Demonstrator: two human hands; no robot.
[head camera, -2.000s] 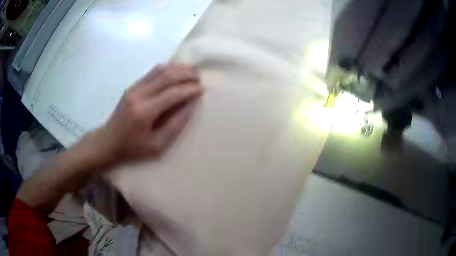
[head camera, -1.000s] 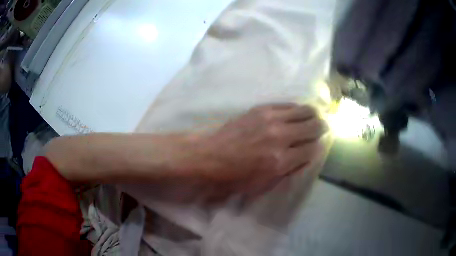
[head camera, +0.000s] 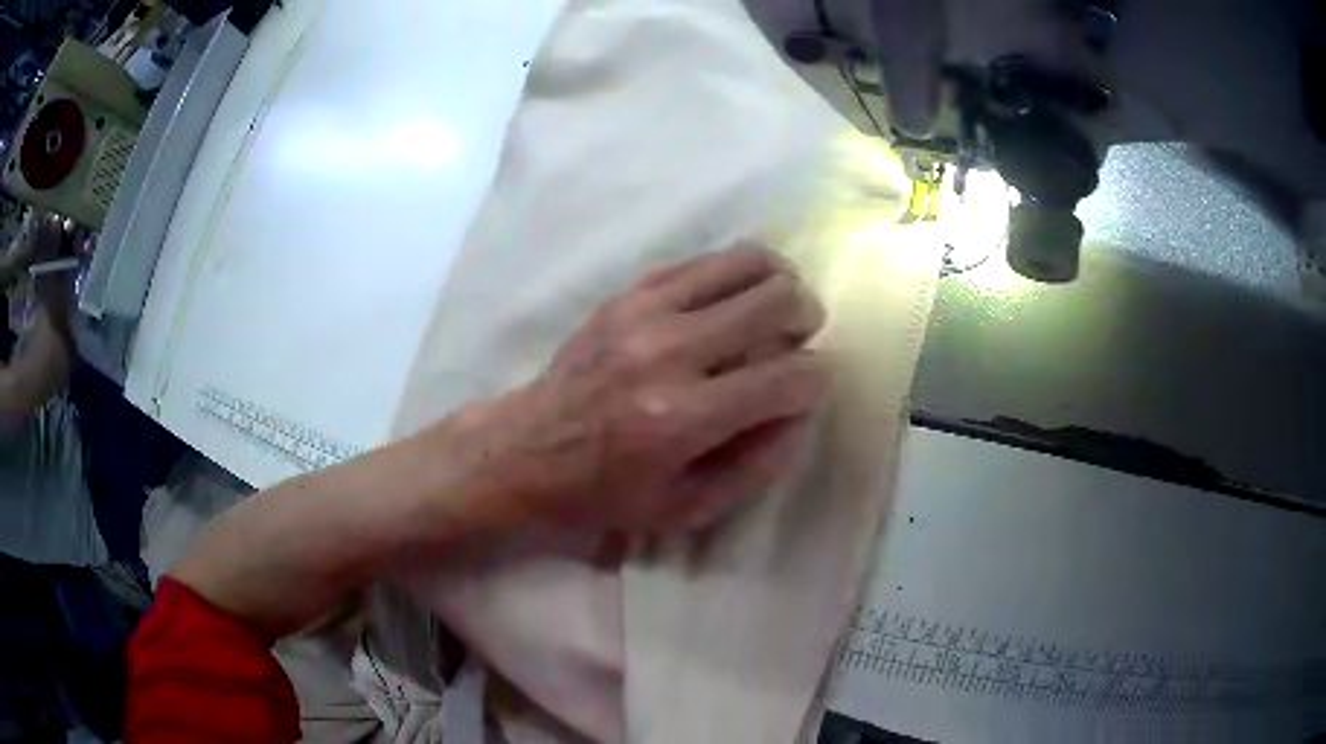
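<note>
A large cream cloth panel (head camera: 509, 611) lies over the white table and runs up to the sewing machine's needle area (head camera: 931, 196) under a bright lamp. Its right edge shows a line of stitches. My left hand (head camera: 698, 385) lies on the panel just left of and below the needle, fingers curled and bunching the cloth; the fingertips are partly hidden. A straight-edged paler layer (head camera: 698, 654) shows below the hand. My right hand is not in view.
The machine head (head camera: 1018, 87) fills the upper right. The table (head camera: 335, 146) has printed rulers. Beyond it are a long tray (head camera: 167, 175) and a cream device with a red disc (head camera: 55, 143). Another person's arm (head camera: 37, 356) shows at left. Crumpled cloth (head camera: 393, 676) hangs below.
My left hand first moved right to the cloth beside the needle, then back slightly left. The view has shifted, showing more of the machine bed and table. The cloth's upper part has changed shape.
</note>
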